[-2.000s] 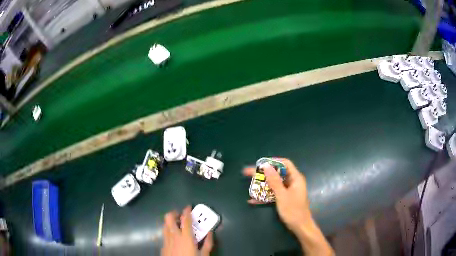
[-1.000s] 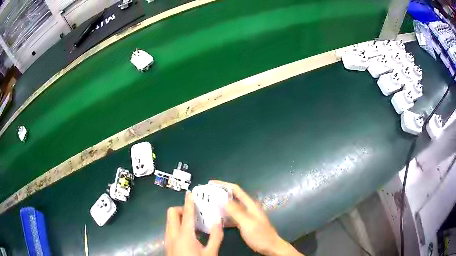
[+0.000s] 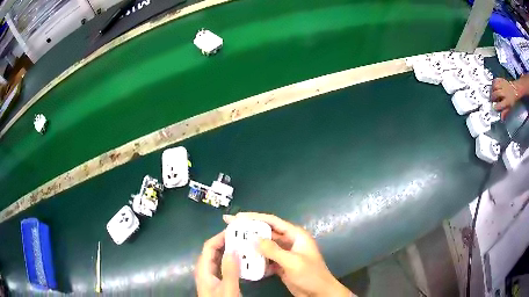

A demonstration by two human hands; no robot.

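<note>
A white plug adapter (image 3: pixel 248 255) is held low in the centre, its face with dark outlet slots turned up. My left hand (image 3: pixel 217 270) grips its left side, with the thumb on the face. My right hand (image 3: pixel 296 255) grips its right side, with the thumb on the face. The housing looks closed from above; its underside is hidden. To the upper left lie an open adapter unit (image 3: pixel 213 191) with blue and yellow parts, a white adapter (image 3: pixel 175 167), another open unit (image 3: pixel 147 196) and a white adapter (image 3: pixel 123 224).
A blue tray (image 3: pixel 38 253) and a thin tan stick (image 3: pixel 98 267) lie at left. Beyond the pale edging (image 3: pixel 267 103), the green conveyor (image 3: pixel 313 52) carries white units. Finished adapters (image 3: pixel 465 100) stand in rows at right, where another person's hand (image 3: pixel 506 97) reaches in.
The open unit from my right hand and the white cover from my left have come together between both hands. Another person's hand has appeared at right. The view has shifted.
</note>
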